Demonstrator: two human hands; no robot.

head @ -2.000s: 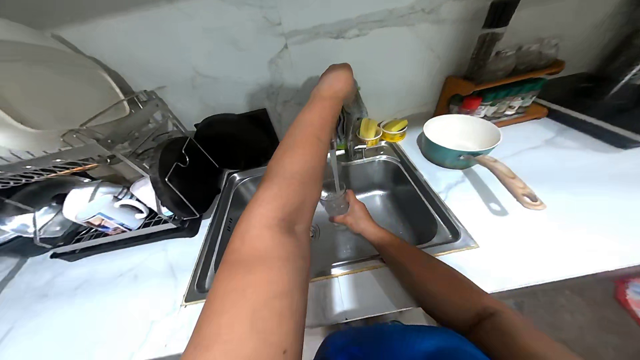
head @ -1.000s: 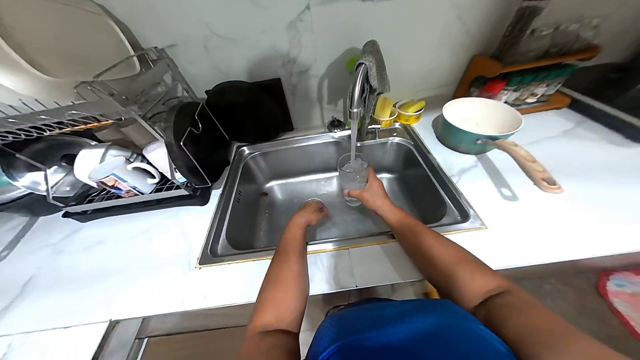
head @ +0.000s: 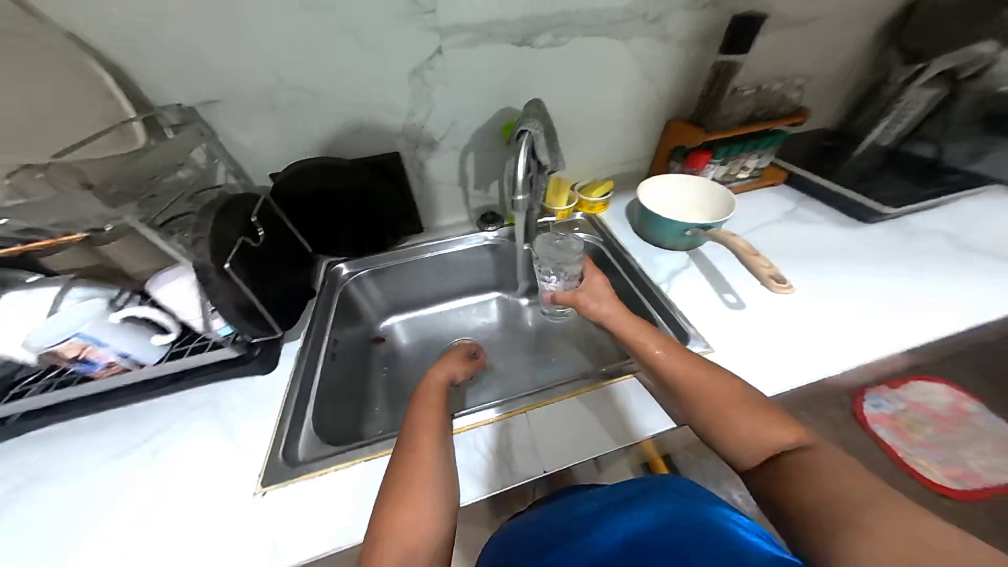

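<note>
My right hand grips a clear drinking glass over the right part of the stainless steel sink. The glass is upright, just right of the water stream falling from the curved faucet. A grey cloth hangs over the faucet's top. Low in the basin, near the drain, is my left hand, its fingers curled; whether it holds something cannot be told.
A dish rack with a mug and black pans stands left. Right of the sink are yellow tubs, a green saucepan with a wooden handle, a spice rack and a black stove.
My left hand has come down from the faucet to the basin. The glass was under the stream and is now beside it, to the right, still in my right hand.
</note>
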